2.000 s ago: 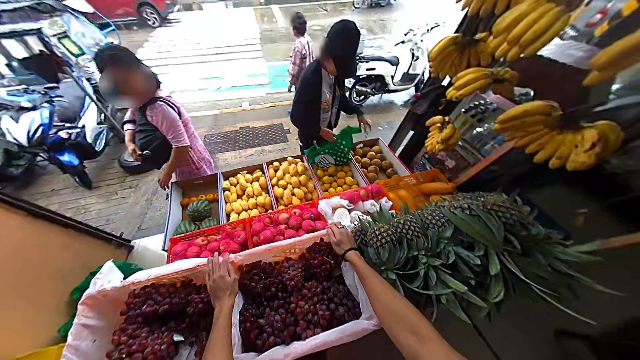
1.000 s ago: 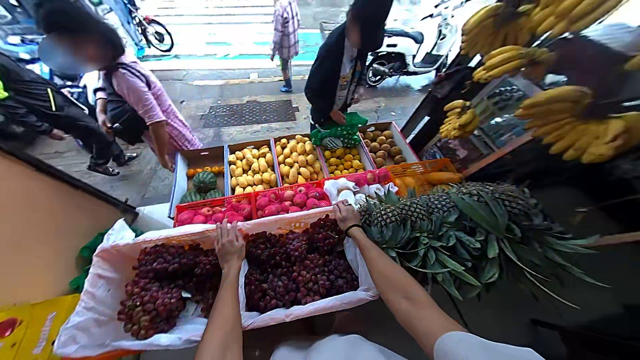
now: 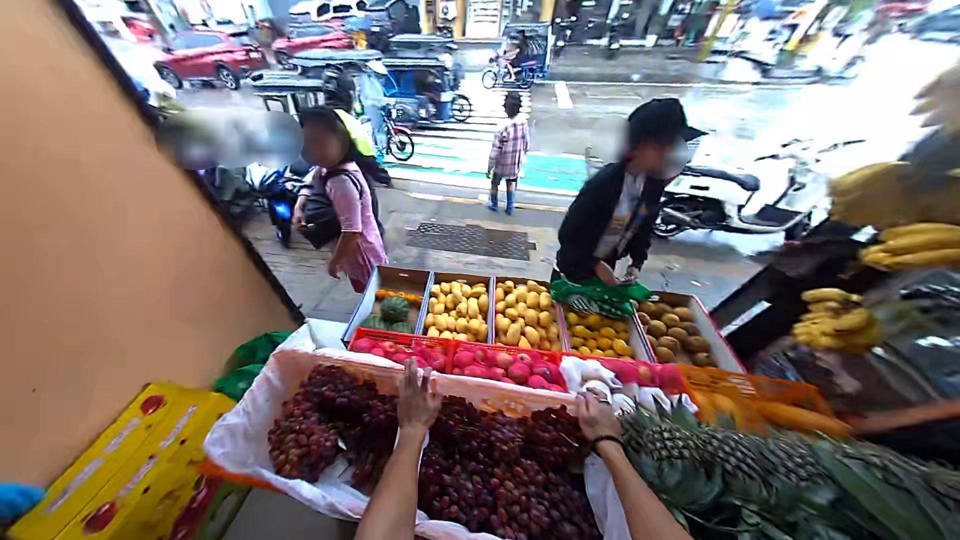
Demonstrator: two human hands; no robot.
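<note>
Two crates lined with white paper hold red grapes (image 3: 495, 457), side by side at the bottom centre. My left hand (image 3: 418, 401) rests on the far rim where the crates meet, its fingers pointing away over the lined edge. At the far right corner of the right crate, my right hand (image 3: 598, 418) lies with its fingers curled over the rim, beside white-wrapped fruit (image 3: 596, 388); a dark band is on that wrist. Whether its fingers grip the rim cannot be told. Red fruit (image 3: 517, 367) in red crates lies just beyond the grapes.
Boxes of yellow mangoes (image 3: 457, 311), watermelons (image 3: 394, 309) and brown round fruit (image 3: 675, 334) stand beyond. Pineapples (image 3: 720, 450) lie at the right, under hanging bananas (image 3: 836, 321). A person in a dark jacket (image 3: 600, 217) handles a green bag (image 3: 600, 296). A yellow box (image 3: 120, 457) stands left.
The view has tilted up towards the street. My hands stay at the far rim of the grape crates. The person in pink, bent closer a second ago, now stands more upright at the left.
</note>
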